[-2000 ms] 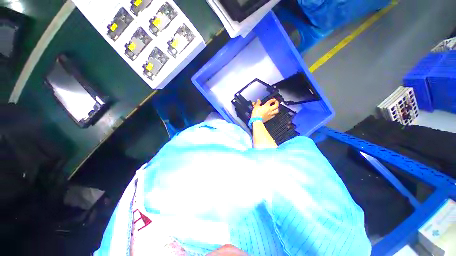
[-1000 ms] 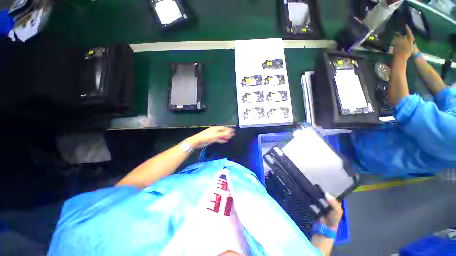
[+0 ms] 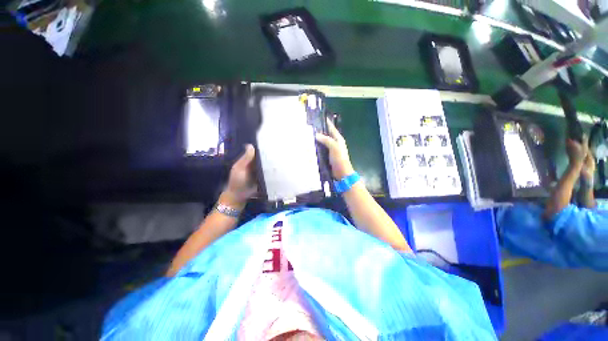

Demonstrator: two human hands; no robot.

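A tablet body (image 3: 288,150) with a black frame and a large silver-grey panel is held upright in front of me, over the near edge of the green mat. My left hand (image 3: 240,176) grips its left side. My right hand (image 3: 338,152) grips its right side. A dark strip with a yellow patch shows along its upper right; I cannot tell whether this belongs to a second unit behind it. The mat directly under it is hidden.
A white board tray (image 3: 409,106) with small boards stands right of my right hand. A tablet unit (image 3: 203,123) lies on dark carriers at left. A blue bin (image 3: 477,233) holds black pieces at lower right. Other units lie across the line. A co-worker's blue sleeves (image 3: 567,226) show at far right.
The black-framed piece in my right hand has moved left from above the bin to in front of me. My left hand has taken hold of its left side. The view has shifted.
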